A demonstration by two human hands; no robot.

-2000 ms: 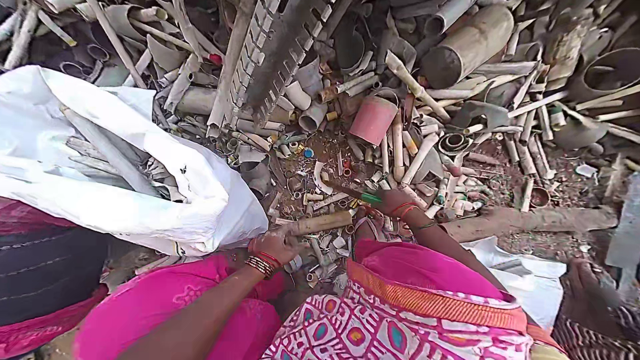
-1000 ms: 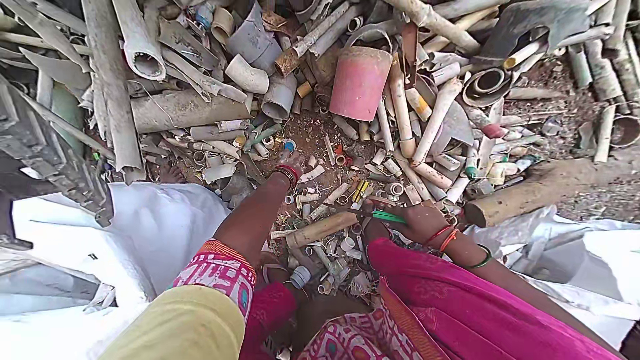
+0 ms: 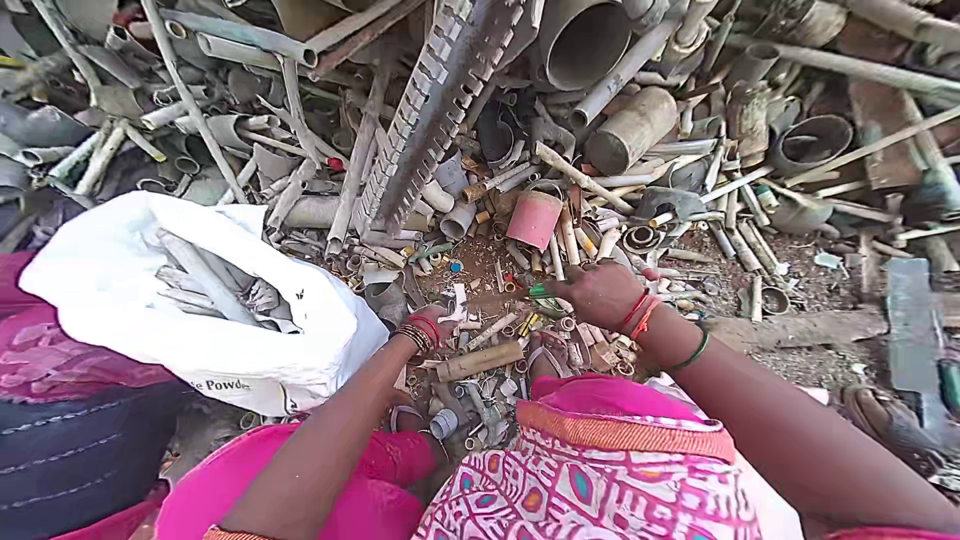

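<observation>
My left hand (image 3: 436, 324) holds a small white plastic pipe fitting (image 3: 457, 303) between thumb and fingers, just above the littered ground. My right hand (image 3: 604, 291) is closed around a green handle (image 3: 541, 291); a thin dark blade or rod seems to point left from it, blurred. Between and below my hands lies a short brown piece of pipe or wood (image 3: 481, 361) among small pipe offcuts and rings. A pink plastic pipe piece (image 3: 534, 219) rests beyond my right hand.
A white sack (image 3: 330, 337) with pipe pieces stands at left, beside a person in dark and pink cloth (image 3: 90, 442). A slotted grey plastic length (image 3: 442, 112) leans from the scrap pile. At right lies a log (image 3: 802, 328).
My left hand has drawn back from the scrap near the blue cap and now holds a white fitting. My right hand still grips the green handle. The view has shifted.
</observation>
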